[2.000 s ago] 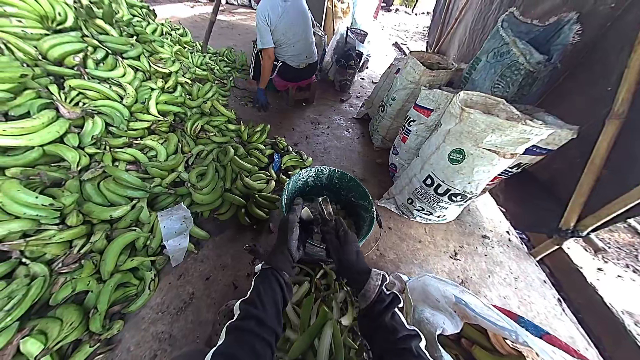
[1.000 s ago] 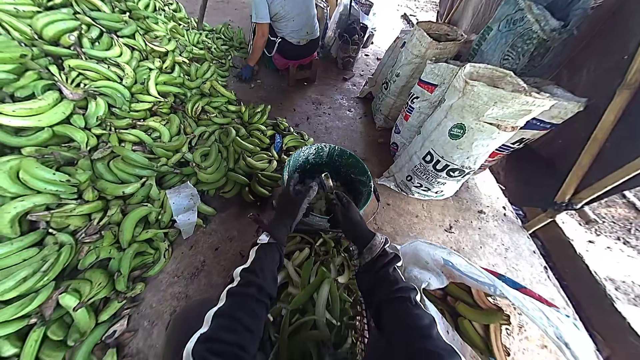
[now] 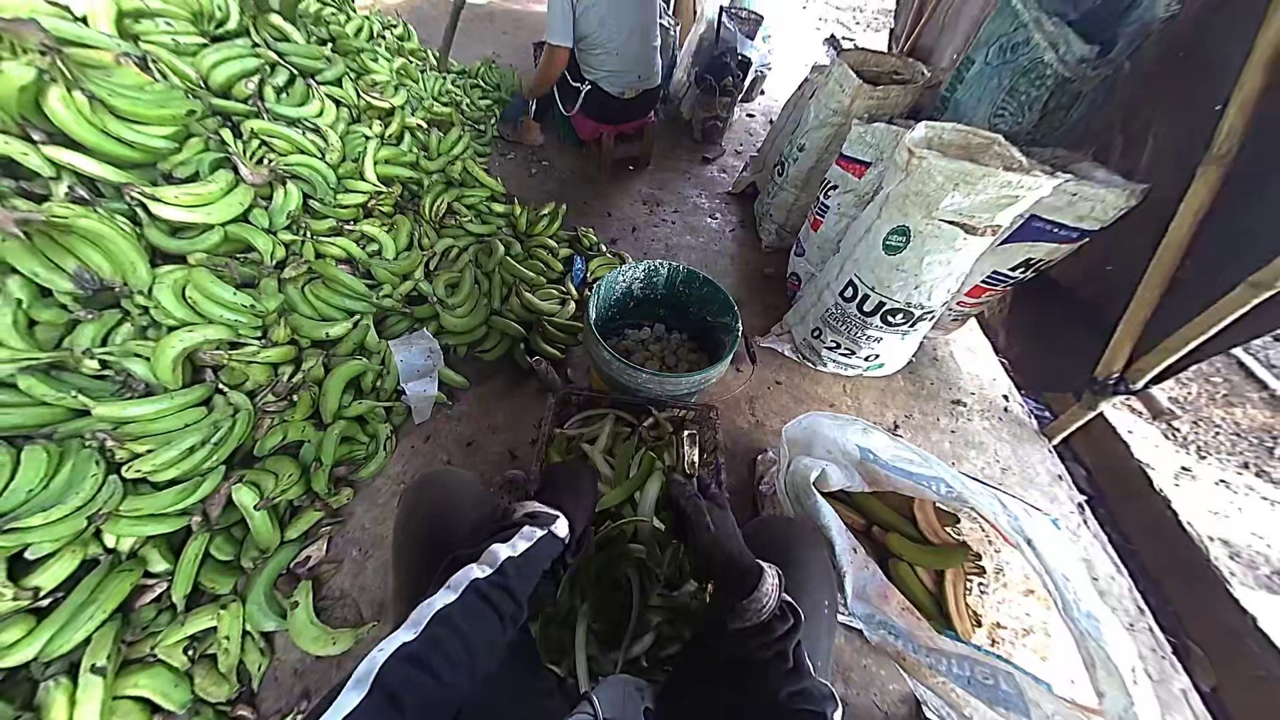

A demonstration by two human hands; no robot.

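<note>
My left hand (image 3: 570, 495), in a dark glove, is low over the left side of a crate (image 3: 712, 430) filled with green plantain peels (image 3: 625, 480); its fingers are largely hidden, so its hold cannot be told. My right hand (image 3: 712, 525), also in a dark glove, grips a small tool with a pale metal end (image 3: 690, 453) above the right side of the crate. Just beyond the crate stands a green bucket (image 3: 660, 375) with pale cut pieces (image 3: 660, 348) at its bottom.
A large heap of green plantains (image 3: 200, 300) covers the left side. An open white sack (image 3: 850, 450) holding plantains lies at the right. Behind it stand fertilizer sacks (image 3: 890, 290) and bamboo poles (image 3: 1180, 260). Another person (image 3: 605, 50) sits on a low stool (image 3: 625, 145) farther back.
Both hands have moved back from the bucket toward me, to the crate of peels, and have come farther apart. The bucket's contents now show.
</note>
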